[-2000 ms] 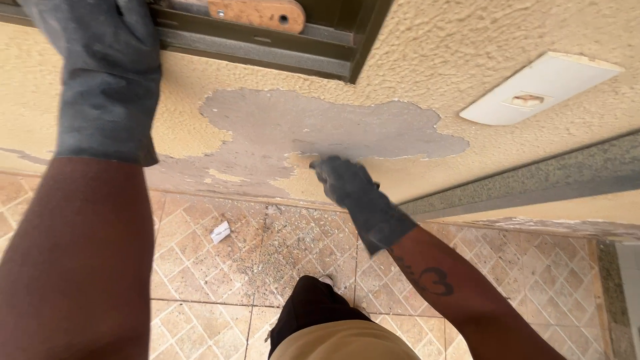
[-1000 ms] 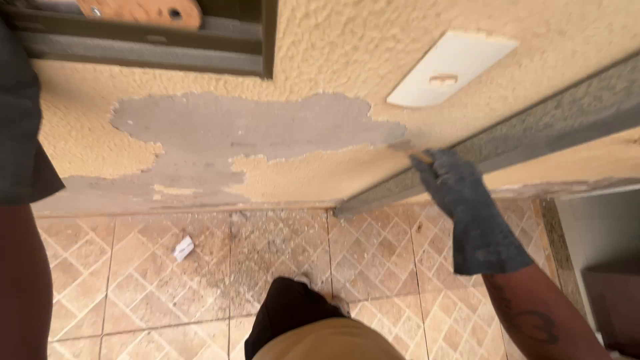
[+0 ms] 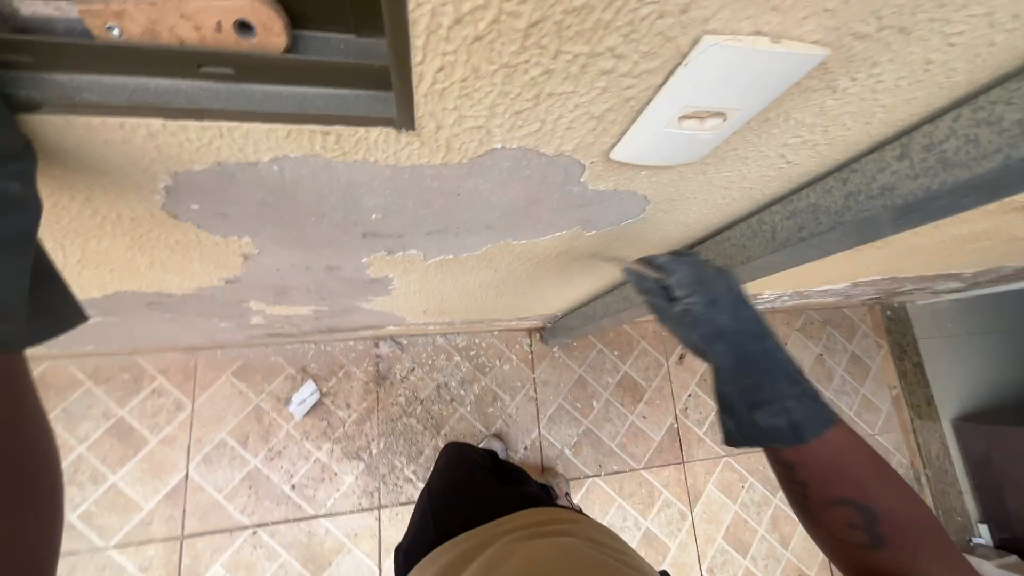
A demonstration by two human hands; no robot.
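Observation:
My right hand (image 3: 688,300), in a dark rubber glove, is closed around a small thin tool (image 3: 632,264), blurred, its tip pointing left near the textured yellow wall (image 3: 496,280). It is just below the right end of a bare grey patch (image 3: 416,204) with ragged paint edges. My left hand (image 3: 28,240), in the same kind of glove, shows only in part at the left edge, below the metal window frame (image 3: 240,96); its fingers are out of view, so what it touches is hidden.
A white switch plate (image 3: 712,96) is on the wall at upper right. A grey stone strip (image 3: 840,208) slants across the right side. Paint flakes (image 3: 432,392) and a small white piece (image 3: 304,398) lie on the tiled floor (image 3: 264,480). My feet stand below.
My right hand has moved from the lower edge of the grey patch to the right, beside the stone strip. The view has shifted right, leaving my left hand mostly outside it.

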